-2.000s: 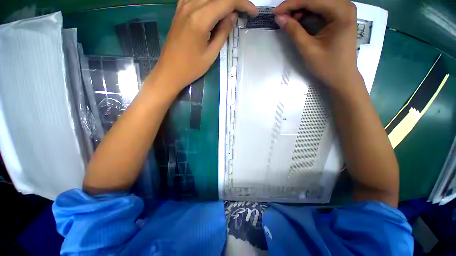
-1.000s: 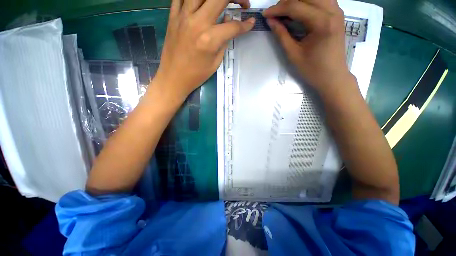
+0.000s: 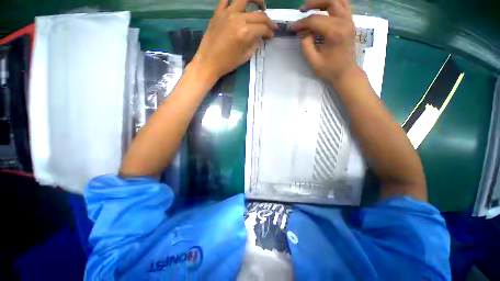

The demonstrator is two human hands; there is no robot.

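A pale silver-white laptop bottom cover lies on a white sheet in front of me, its inner side with the vent area facing up. A black adhesive strip lies at the cover's far edge, between my fingertips. My left hand rests with bent fingers at the strip's left end. My right hand has its fingers at the strip's right end, thumb lower. Blur hides whether either hand grips the strip.
Stacked white foam sheets stand at left, beside a clear plastic bag. A red-rimmed tray is at the far left. A black-and-yellowish strip sheet lies right of the cover. More stacked sheets show at the right edge.
The view has shifted, bringing the red-rimmed tray into sight at left. My hands stay at the cover's far edge; the fingers have changed position slightly around the black strip.
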